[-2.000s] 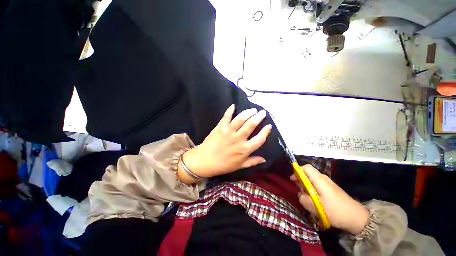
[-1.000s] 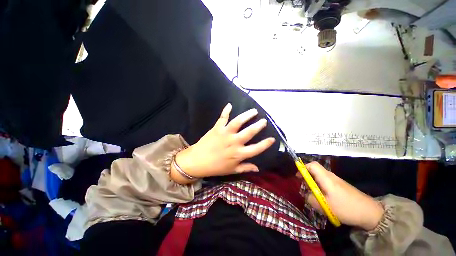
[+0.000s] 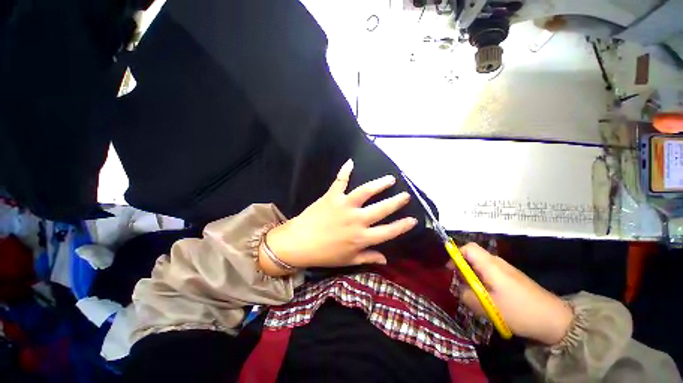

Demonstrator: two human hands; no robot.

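Observation:
A black cut fabric panel [image 3: 299, 127] lies over the left of the white table and towards the lap. My left hand [image 3: 341, 224] rests flat on it with fingers spread, holding nothing. My right hand [image 3: 517, 295] is closed around the yellow handles of the fabric scissors [image 3: 479, 288]. The steel blades point up and left along the panel's right edge, just right of my left fingertips. A narrow dark bit of cloth shows on the right side of the blades. How far the blades are apart is hard to tell.
The sewing machine head with its ribbed knob [image 3: 489, 58] is at upper right. A lit smartphone [image 3: 666, 163] lies at far right. A printed ruler scale [image 3: 532, 211] runs along the front table edge [image 3: 554, 233]. A bulky black garment pile [image 3: 52, 97] is at left.
The scissors and my right hand have moved slightly right since the first frame. The spread fingers of my left hand have shifted slightly. The panel's upper right edge has shifted a little to the right.

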